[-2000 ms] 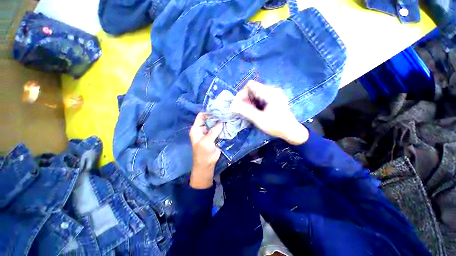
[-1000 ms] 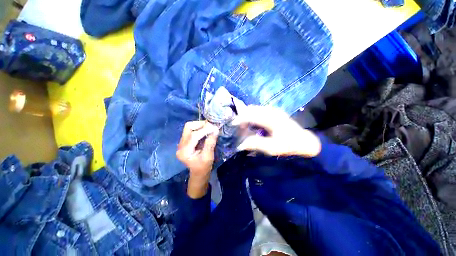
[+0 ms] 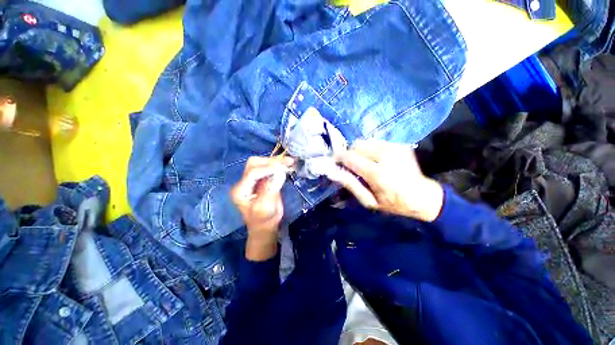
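Observation:
A blue denim jacket (image 3: pixel 222 121) lies over the table edge and the lap. Its cuff (image 3: pixel 295 108), with small silvery buttons, is turned so that the pale inside (image 3: pixel 309 138) shows. My left hand (image 3: pixel 259 195) pinches the cuff's near left edge between thumb and fingertips, where a fine orange-brown strand shows. My right hand (image 3: pixel 384 176) is at the right side of the pale fabric, its fingers touching it. No tool can be made out in my right hand. A welt pocket (image 3: pixel 332 87) lies just beyond the cuff.
The yellow and white tabletop (image 3: pixel 145 57) is behind the jacket. A patterned navy bundle (image 3: pixel 47 47) is at far left. Denim jackets (image 3: pixel 74 276) are heaped at lower left. A shiny blue object (image 3: pixel 516 91) and grey-brown speckled garments (image 3: pixel 539 168) are at right.
The pale inside of the cuff is spread wider now. My right hand moved off the fabric to the right, then came back to its edge. My left hand stays at the cuff's left side.

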